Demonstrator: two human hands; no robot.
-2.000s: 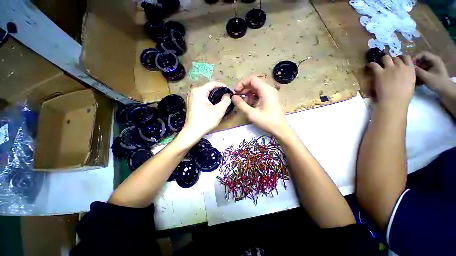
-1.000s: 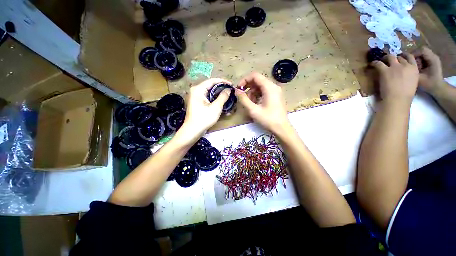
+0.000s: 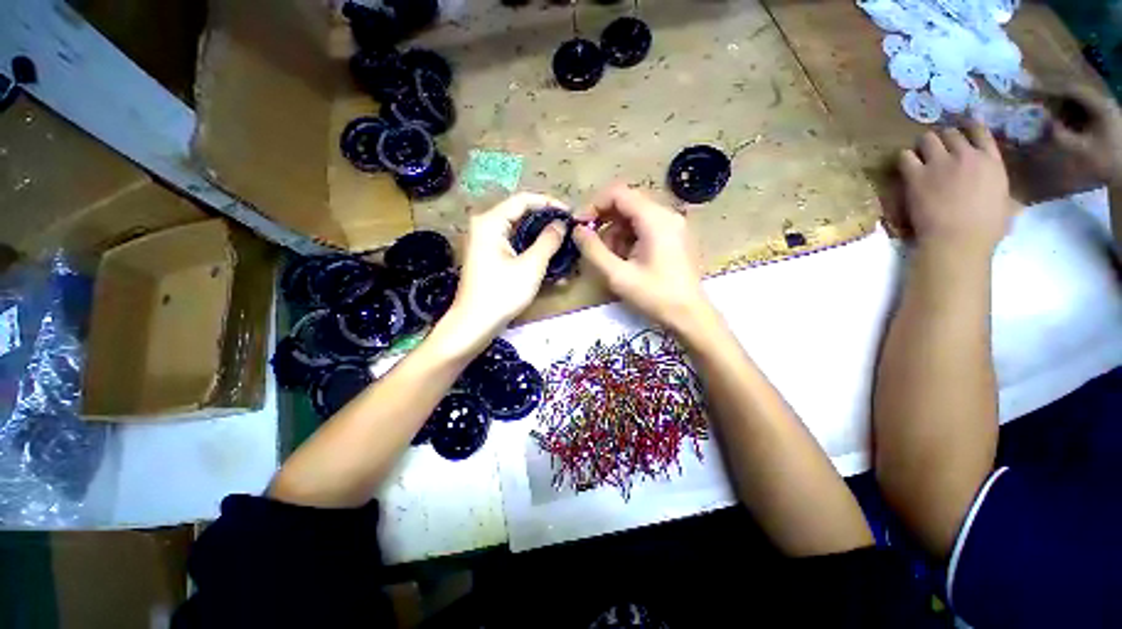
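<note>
My left hand (image 3: 502, 264) holds a round black housing (image 3: 560, 256) tilted over the front edge of the tan board. My right hand (image 3: 642, 250) is at the housing's right rim, with a short reddish wire lead (image 3: 588, 225) pinched between thumb and fingertips. The lead's far end is too small to make out. A tangled heap of red, dark and yellowish wire leads (image 3: 621, 412) lies on white paper below my hands. A pile of black housings (image 3: 369, 313) lies left of my left hand. One fitted housing (image 3: 699, 173) with a thin wire sticking out lies on the board.
A second person's hands (image 3: 954, 184) are at the right, near white discs (image 3: 947, 62). More housings (image 3: 406, 148) lie at the upper left beside a cardboard carton (image 3: 271, 111) and a green piece (image 3: 493, 171). A small carton (image 3: 166, 320) and clear plastic bag (image 3: 49, 406) are far left.
The housing in my left hand has turned and tilted slightly; my right fingertips have moved close to its rim. The second person's hands have moved apart, one shifting right with a dark object.
</note>
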